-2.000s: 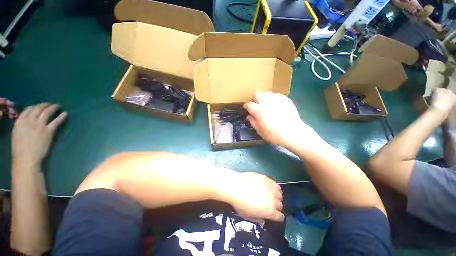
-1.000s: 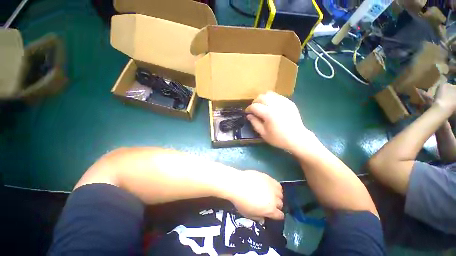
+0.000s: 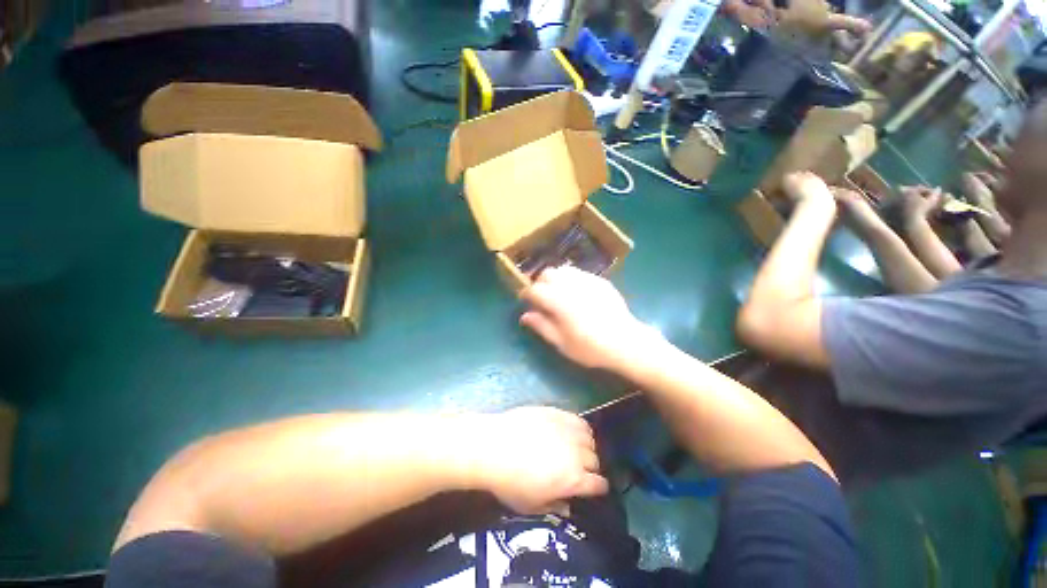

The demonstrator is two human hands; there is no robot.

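Note:
An open brown cardboard box (image 3: 535,193) stands in front of me, turned at an angle, with black cable in it. My right hand (image 3: 580,316) is at its near wall, with the fingers closed on the edge; the fingertips are partly hidden. A second open box (image 3: 253,184) stands to the left, holding black coiled cable, a dark block and a shiny clear packet. My left hand (image 3: 540,459) lies in front of my torso at the bench edge, fingers curled, with nothing visible in it.
A yellow-edged black unit (image 3: 517,80), white cord (image 3: 620,170) and a white and blue power strip (image 3: 677,40) stand behind the boxes. A large black unit (image 3: 218,52) is at back left. A person in a grey sleeve (image 3: 918,345) reaches to another open box (image 3: 760,216) at right.
The view has swung right. My right hand and the nearer box have moved right and away, and the box has turned. My left hand still rests by my torso. The right-hand person's box has shifted.

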